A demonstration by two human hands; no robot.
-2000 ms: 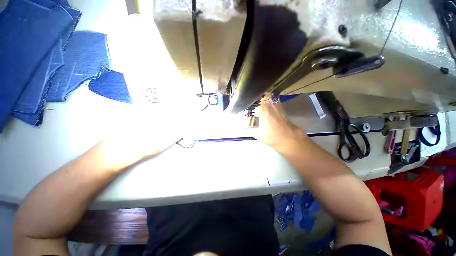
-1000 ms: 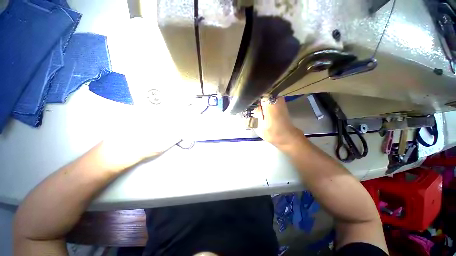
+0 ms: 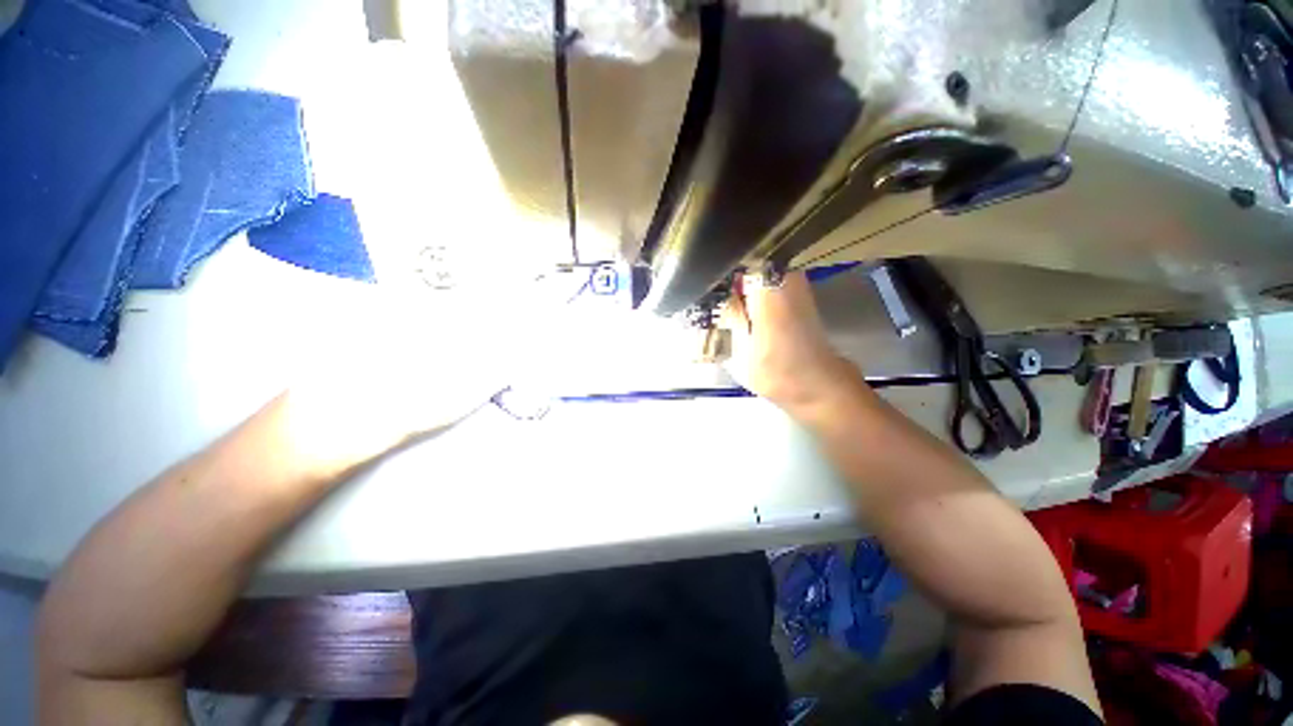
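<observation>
The cream sewing machine head (image 3: 624,156) stands over the white table. My right hand (image 3: 773,341) is beside the needle area, partly under the head, next to a brass-coloured block (image 3: 715,345). A bit of blue cloth (image 3: 834,271) shows just behind that hand. Its fingertips are hidden, so its grip cannot be told. My left hand (image 3: 411,372) lies left of the needle, washed out by the lamp glare; its fingers and anything under them cannot be made out.
Stacked denim pieces (image 3: 92,170) lie at far left, with a small curved denim piece (image 3: 323,238) beside them. Black-handled shears (image 3: 978,376), a pink-handled tool (image 3: 1099,401) and other small tools lie at right. A red stool (image 3: 1170,560) and denim scraps (image 3: 840,596) are below the table.
Both arms stay almost in place. The left wrist and the right fingers have shifted very slightly. The camera view has moved a little.
</observation>
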